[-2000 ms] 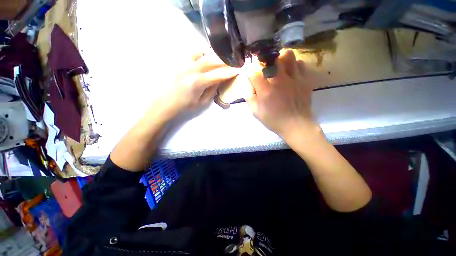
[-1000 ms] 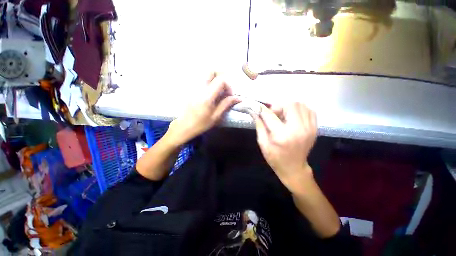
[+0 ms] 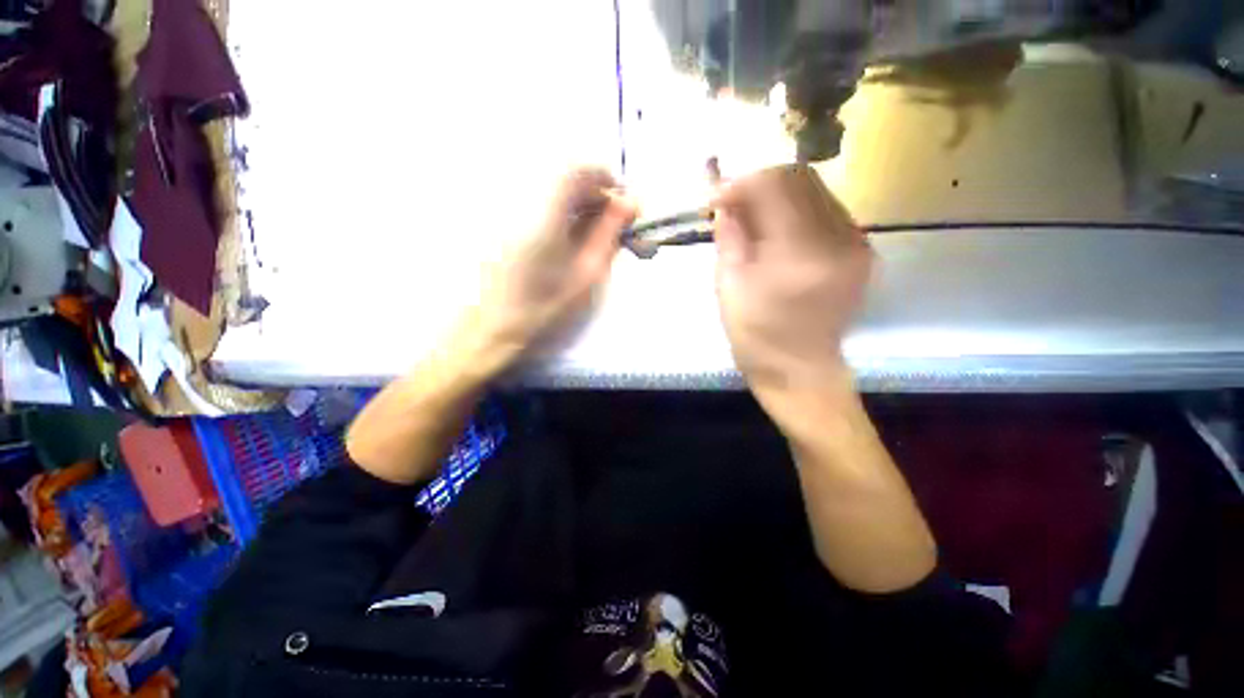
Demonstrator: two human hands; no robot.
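Note:
A small narrow piece (image 3: 669,229), dark and pale, is stretched between my two hands over the front of the white table (image 3: 409,164). It is blurred, and I cannot tell just what it is. My left hand (image 3: 566,252) pinches its left end between thumb and fingers. My right hand (image 3: 789,259) is blurred and holds the right end, just in front of the sewing machine's needle area. The dark machine head (image 3: 819,82) is blurred at the top, with a bright glow beside it.
Maroon cut pieces (image 3: 178,164) and white scraps (image 3: 137,321) lie at the table's left edge. A blue basket (image 3: 273,457) is below it. Maroon cloth (image 3: 1010,505) hangs below the table at right. The tan-gold machine bed (image 3: 982,150) is at upper right.
Both hands first came back from the needle to the table's front edge with a small pale piece. Now they are further forward again, close to the machine head, holding a small piece.

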